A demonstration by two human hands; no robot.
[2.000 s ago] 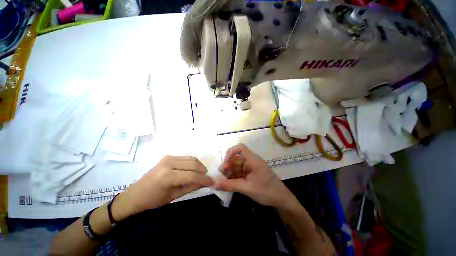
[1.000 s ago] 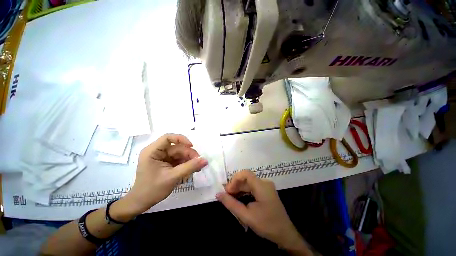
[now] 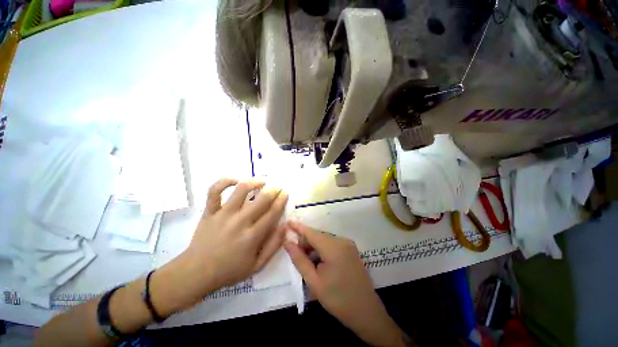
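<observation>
A white fabric piece (image 3: 274, 272) lies at the table's front edge, with a narrow strip hanging over it. My left hand (image 3: 240, 227) lies flat over the fabric, fingers pointing towards the machine's needle area. My right hand (image 3: 332, 268) pinches the fabric's right edge between thumb and forefinger, close beside my left fingers. The far end of the fabric is hidden by my hands and washed out by bright light. The sewing machine (image 3: 325, 74) stands just beyond my hands; its needle and presser foot cannot be made out.
Stacks of white cut pieces (image 3: 152, 162) lie at the left. Yellow-handled scissors (image 3: 392, 203) lie partly under a white pile (image 3: 437, 177), beside red-handled scissors (image 3: 495, 207). More white pieces (image 3: 545, 196) lie at far right. A green basket (image 3: 37, 19) is at top left.
The view has moved closer to the machine. The fabric has gone from between my fingers at the front edge onto the table nearer the needle, and my left hand has flattened over it.
</observation>
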